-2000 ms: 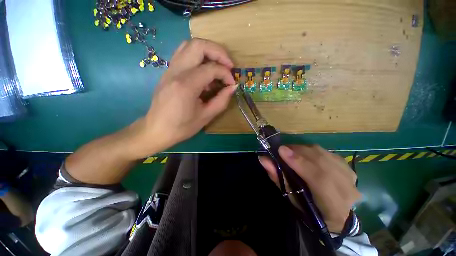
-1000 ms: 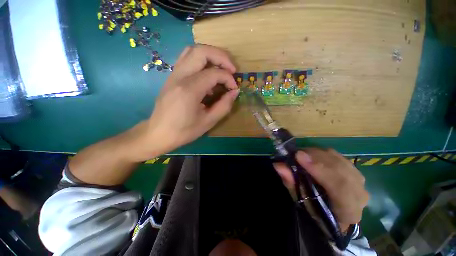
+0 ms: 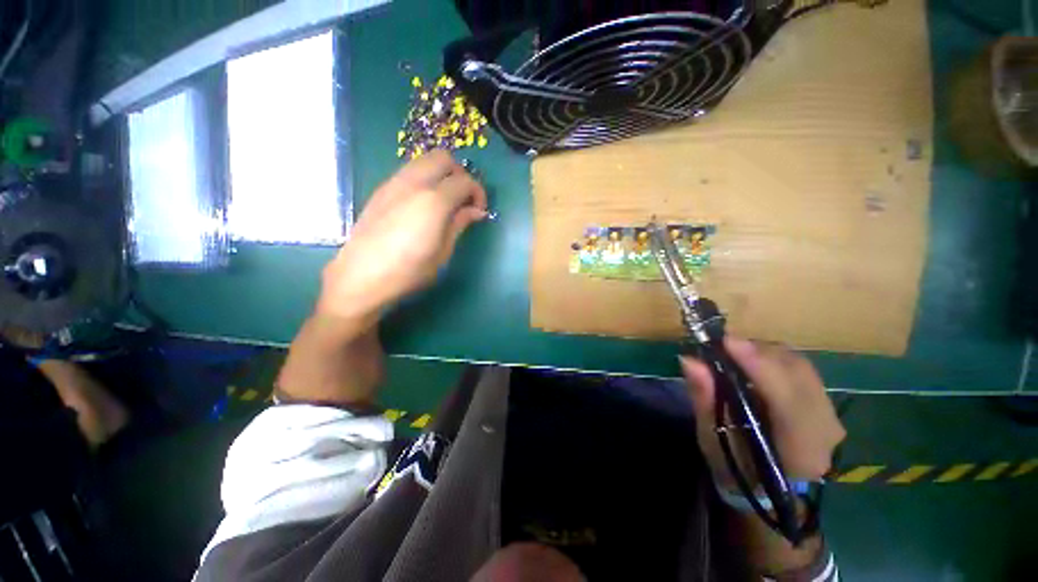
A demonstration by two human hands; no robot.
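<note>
The green circuit board strip [image 3: 637,268] lies on the cardboard mat [image 3: 808,227] with a row of several yellow-and-black parts [image 3: 616,240] along its upper side. My right hand [image 3: 774,409] holds the black soldering iron [image 3: 734,392], its metal tip over the strip. My left hand [image 3: 404,233] is off the mat to the left, at the near edge of the loose pile of yellow-and-black parts [image 3: 438,117]. Its thumb and forefinger are close together, with small dark parts beside them; whether it holds one cannot be told.
A black fan with a wire guard [image 3: 615,85] stands at the back of the mat. Two white rectangles [image 3: 290,136] lie left on the green bench. A brown tub [image 3: 1016,97] is at the right edge. A dark round fan [image 3: 40,267] and another person's arm [image 3: 85,398] are far left.
My left hand has left the strip and moved left to the loose parts. The iron remains in my right hand over the strip. The view has shifted, showing more of the fan and left side.
</note>
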